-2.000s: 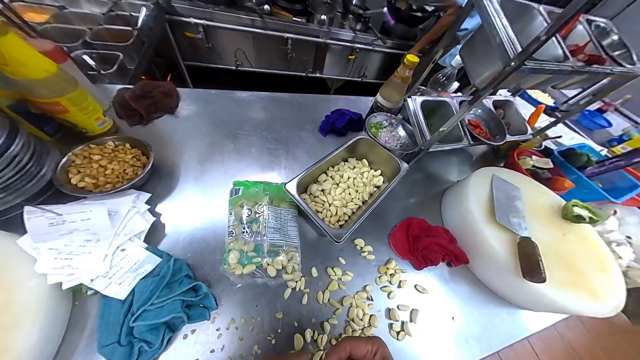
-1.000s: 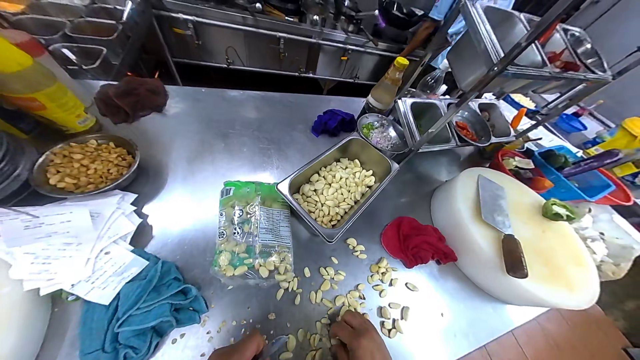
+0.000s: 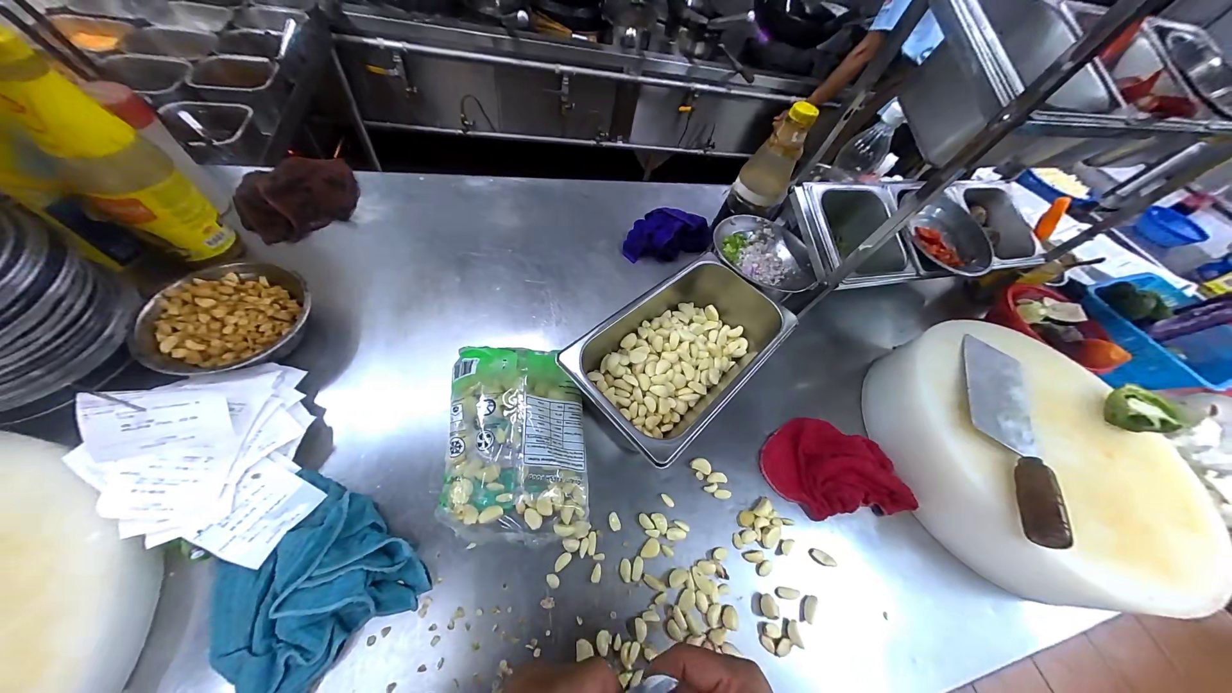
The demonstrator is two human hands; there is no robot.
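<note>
Both hands are at the bottom edge, mostly cut off by the frame. My left hand and my right hand nearly meet over a small metal blade; which hand holds it, and whether a clove is between the fingers, cannot be made out. Peeled garlic cloves lie loose on the steel table just beyond them. A green and clear plastic bag with cloves at its mouth lies behind to the left. Beside it a rectangular steel pan holds many peeled cloves.
A cleaver rests on a round white chopping block at right. A red cloth lies nearby. At left are a teal cloth, papers bearing writing and a bowl of fried pieces. Bottle and a person's arm are farther back.
Two seconds ago only one hand showed at the bottom edge. One second ago both hands were apart; now they are close together around the blade.
</note>
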